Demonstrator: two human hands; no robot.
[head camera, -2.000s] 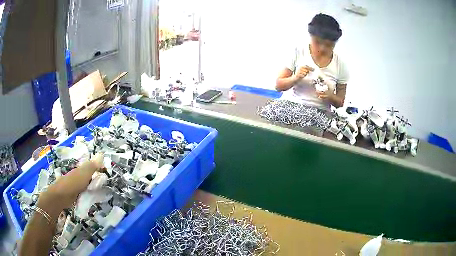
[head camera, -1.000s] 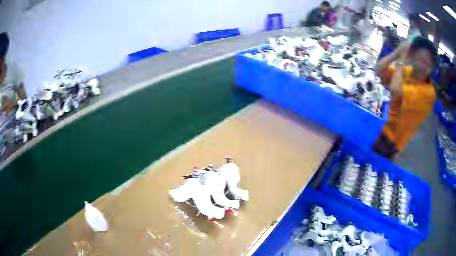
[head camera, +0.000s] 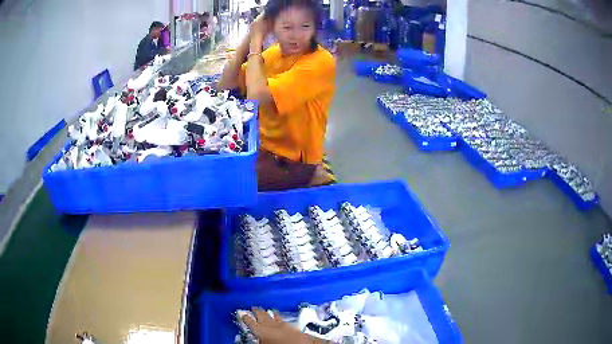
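My right hand (head camera: 270, 328) is at the bottom of the view, cut off by the edge. It reaches into the lower blue crate (head camera: 439, 321) and lies on white moulded parts at its left. The fingers look slightly spread; whether they grip a part is hidden. More loose white curved parts (head camera: 345, 321) with dark ends lie right of the hand, on a pale liner (head camera: 402, 319). My left hand is out of view.
A second blue crate (head camera: 335, 191) behind holds rows of white parts. A raised blue crate (head camera: 151, 187) heaped with white, red and black parts stands on the brown board (head camera: 127, 269), beside the green belt (head camera: 40, 248). A person (head camera: 295, 107) stands behind; crates line the floor.
The view has swung right, from the left crate and wire heap to the right-hand crates. My left hand has left the view; my right hand has appeared in the lower crate.
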